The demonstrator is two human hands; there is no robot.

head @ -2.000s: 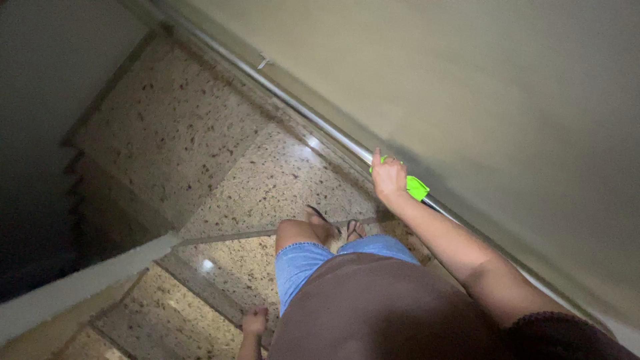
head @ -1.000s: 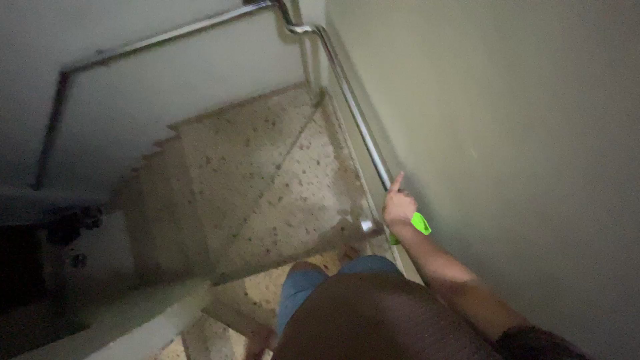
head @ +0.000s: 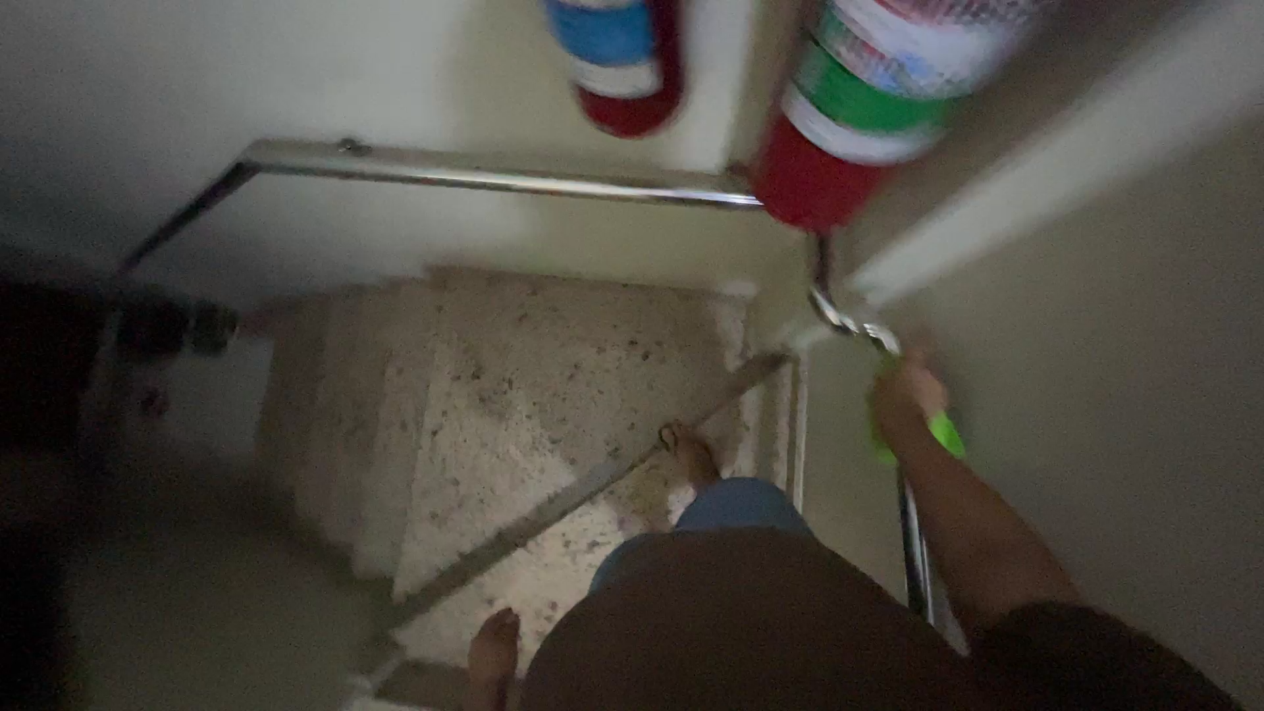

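My right hand [head: 910, 395] is closed around a bright green cloth [head: 946, 434] against the metal handrail [head: 913, 553] on the right wall, just below the rail's bend. The hand is blurred and covers part of the cloth. Low in the view, my left hand [head: 494, 642] hangs beside my body over the speckled stone stairs [head: 533, 395]. It touches nothing visible, and its finger pose is too dark and blurred to read.
Two red cylinders, apparently fire extinguishers, one with a blue band [head: 617, 49] and one with a green band [head: 859, 109], hang at the top. Another handrail stretch [head: 513, 182] runs along the far wall. Steps descend leftward past a sandalled foot [head: 696, 456]; dark objects [head: 178, 326] stand at far left.
My right hand has moved along the rail with the green cloth, up to near the bend. The view has advanced down the stairs, and the red cylinders have come into sight.
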